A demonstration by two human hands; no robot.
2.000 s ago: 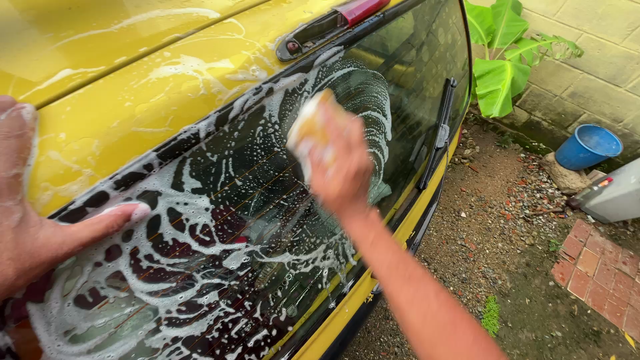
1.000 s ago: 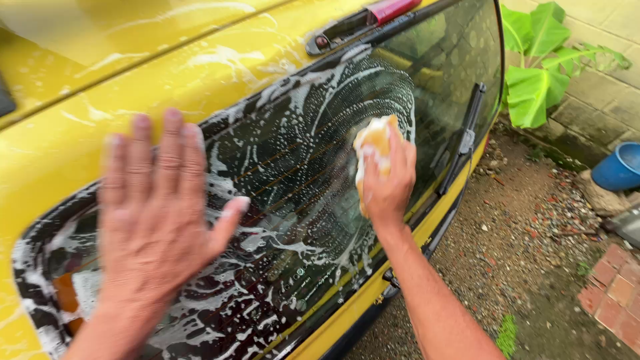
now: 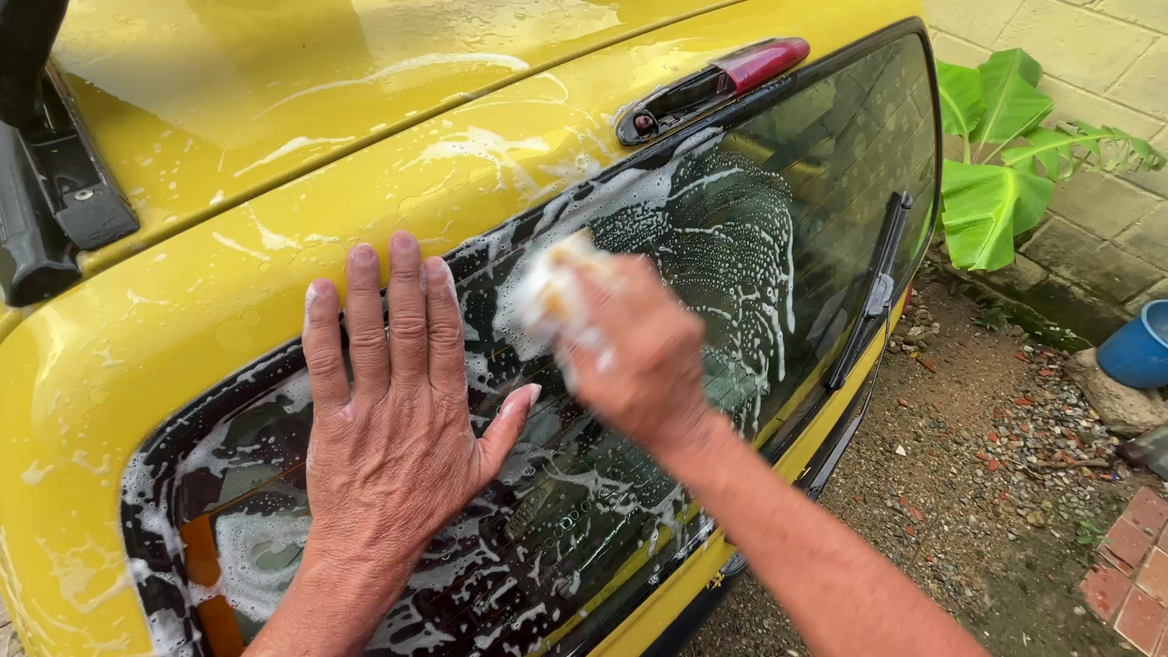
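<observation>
My right hand [image 3: 639,351] grips a soapy yellow sponge [image 3: 557,287] against the rear window glass [image 3: 730,237] of a yellow car; hand and sponge are blurred. To its left, my left hand [image 3: 392,411] lies flat with the fingers apart, the palm over the window and the fingertips over its upper edge and the yellow bodywork [image 3: 219,301]. Nothing is held in it. White foam streaks the glass and the paint. Small suds dot the glass right of the sponge.
A rear wiper [image 3: 876,297] crosses the window's right part. Above the glass sits a red brake light [image 3: 762,64]. A black roof rack foot [image 3: 68,192] is at the left. Beyond the car are a leafy plant [image 3: 995,196], a block wall [image 3: 1095,64], a blue bucket [image 3: 1139,347] and bricks [image 3: 1127,557].
My right hand has moved the sponge left across the glass from the upper middle. My left hand, raised and blurred one second ago, now lies over the window's upper edge.
</observation>
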